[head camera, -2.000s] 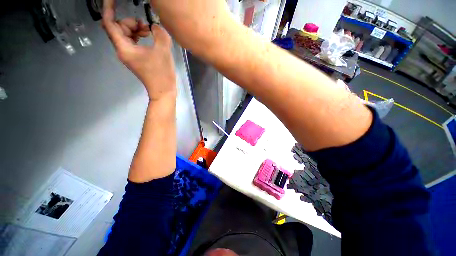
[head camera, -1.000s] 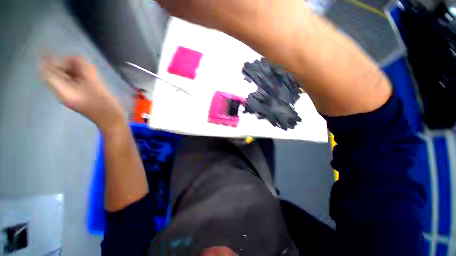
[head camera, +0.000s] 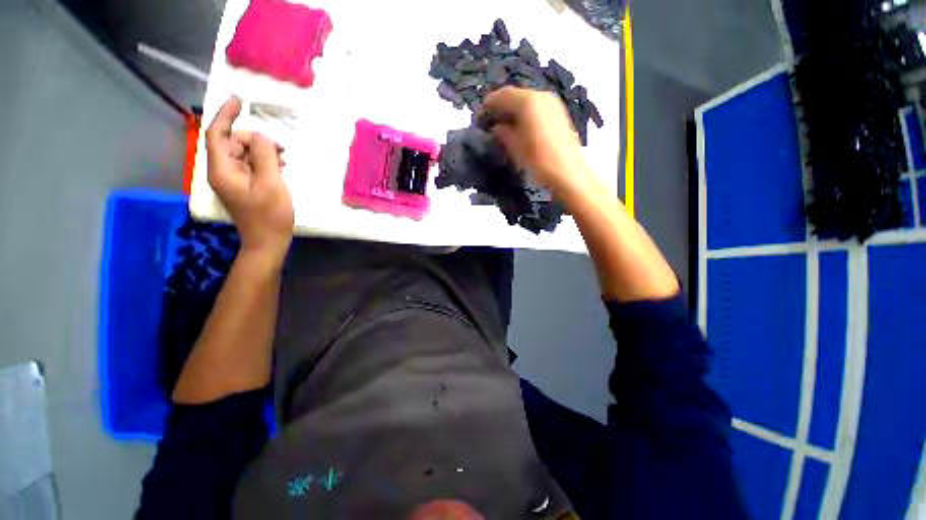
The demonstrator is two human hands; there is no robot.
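A pink fixture (head camera: 364, 171) lies near the table's front edge, with black parts in its recess. A loose pile of flat black parts (head camera: 498, 66) lies to its right. My right hand (head camera: 523, 127) is over the pile with fingers bent down; the fingertips are partly hidden and I cannot tell whether they hold a part. My left hand (head camera: 247, 178) is above the table's left side, left of the fixture, fingers curled and apart, with nothing visible in it. A second pink block (head camera: 279, 41) lies at the back left.
The white table (head camera: 335, 229) is in front of me. Slim silvery pieces (head camera: 272, 114) lie by my left fingers. A pale rod (head camera: 173, 61) sticks out past the left edge. A blue bin (head camera: 137, 315) with black parts stands left of my knees. Blue-and-white racks (head camera: 751, 335) stand at right.
Both hands have come down from the raised position to the table, the right one onto the pile. The view has turned down and right, showing more of the racks.
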